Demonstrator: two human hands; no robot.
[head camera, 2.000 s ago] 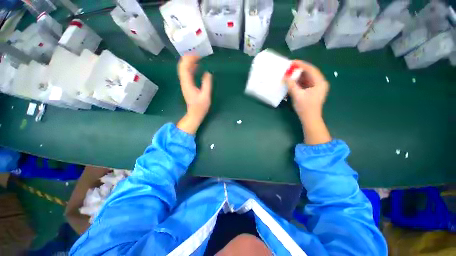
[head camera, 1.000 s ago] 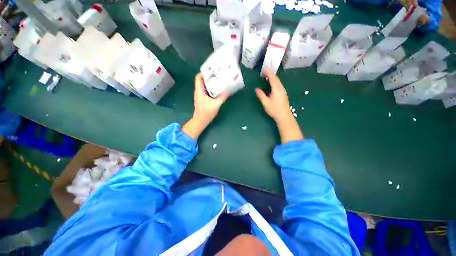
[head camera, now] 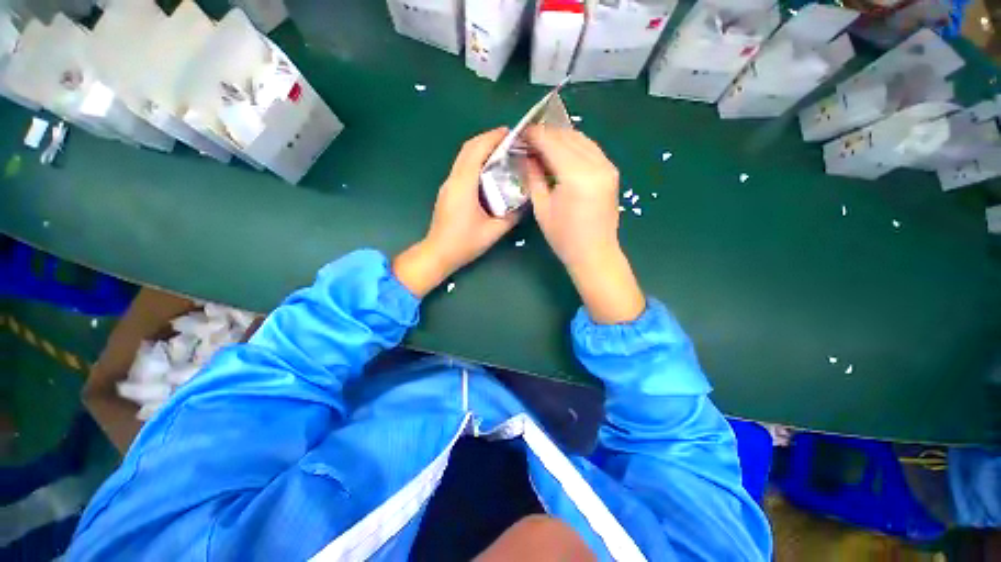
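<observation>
A small white product box with its lid panel raised is held above the green table in front of me. Its opening shows grey-white contents. My left hand grips it from the left side. My right hand is at the opening, its fingertips between the raised lid and the contents; the fingertips are partly hidden, so I cannot tell if they pinch anything. A closed white carton with a red end stands at the far side among open cartons.
Open filled cartons lean in an overlapping row at the left. More open cartons stand along the far side and right. White scraps dot the green table. A brown carton of white pieces and blue stools are below the edge.
My right hand has left the closed carton at the far side and moved to the held box. My left hand has turned that box more upright and edge-on. The view has shifted.
</observation>
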